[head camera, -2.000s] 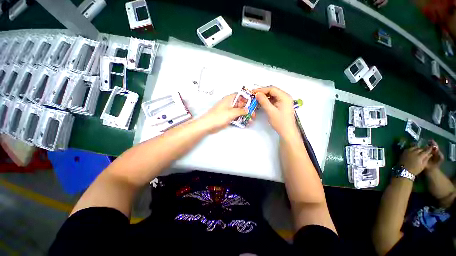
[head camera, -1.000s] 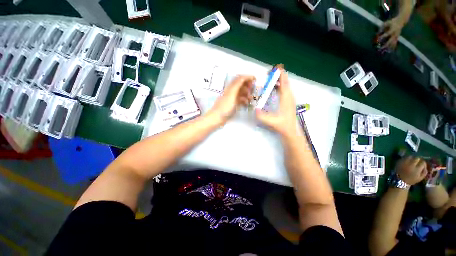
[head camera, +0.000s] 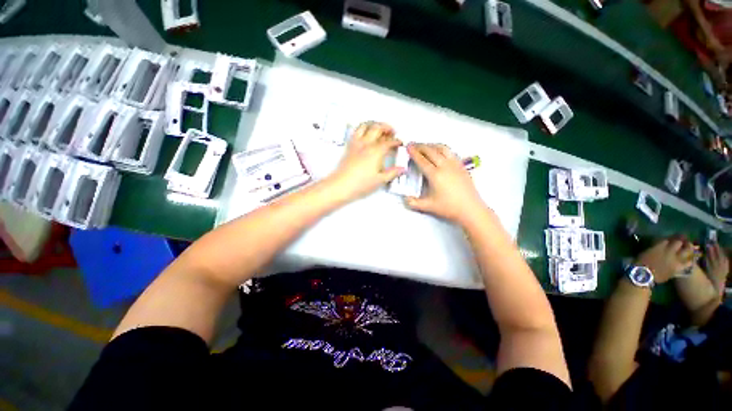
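A small white device unit (head camera: 407, 178) is at the middle of the white work mat (head camera: 361, 241), between my hands. My left hand (head camera: 371, 159) holds its left side with bent fingers. My right hand (head camera: 441, 178) holds its right side, thumb low and fingers along the top. The fingers hide much of the unit. The yellow-green face of the mallet (head camera: 471, 162) shows just beyond my right hand; its handle is hidden by my right forearm. A white device housing (head camera: 270, 170) lies on the mat to the left. A faint pale plate (head camera: 333, 127) lies beyond my left hand.
Rows of stacked white frames (head camera: 80, 193) fill the left, with loose frames (head camera: 197, 163) beside the mat. Paired frames (head camera: 575, 261) are stacked to the right. The green belt (head camera: 433, 72) carries scattered white units. Another person's hands (head camera: 678, 261) work at far right. A blue stool (head camera: 120, 261) is lower left.
The unit was tilted up on edge in my right hand; now it is low at the mat with both hands around it. Units on the belt have shifted left in view.
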